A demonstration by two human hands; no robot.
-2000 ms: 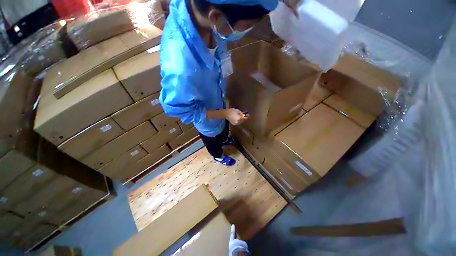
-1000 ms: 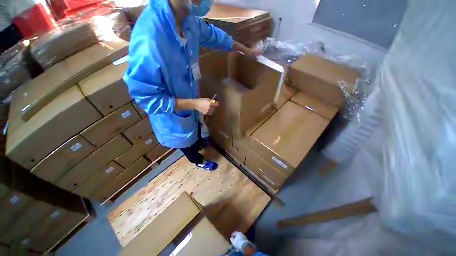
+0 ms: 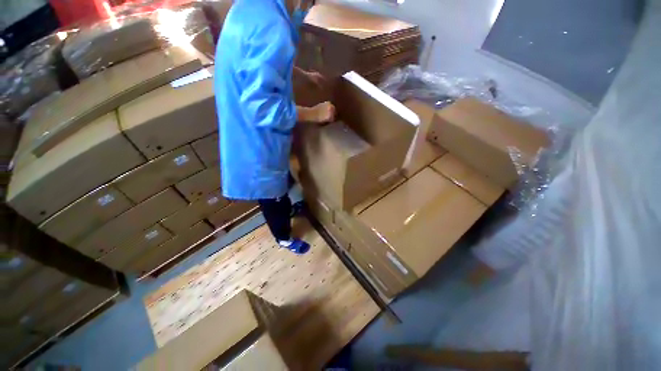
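No hand of mine is in view. Nearest in front of me, at the bottom edge, is an open carton with a raised flap and a dark gap, cut off by the picture's edge. It is at the near end of a pale speckled wooden pallet. Beyond the pallet, a second open carton stands on closed cartons. A white sheet stands along its far right side. A person in a blue smock bends at this carton, with one hand at its opening.
Stacked cartons fill the left side. Flattened cartons are stacked behind the person. Clear stretch wrap is bunched at the back. Plastic-covered goods are on the right. A long brown strip lies on the floor at bottom right.
My gloved hand has left the picture at the bottom. The person's hands have moved to the open carton, and the white sheet, earlier held up in the air, now stands at its side.
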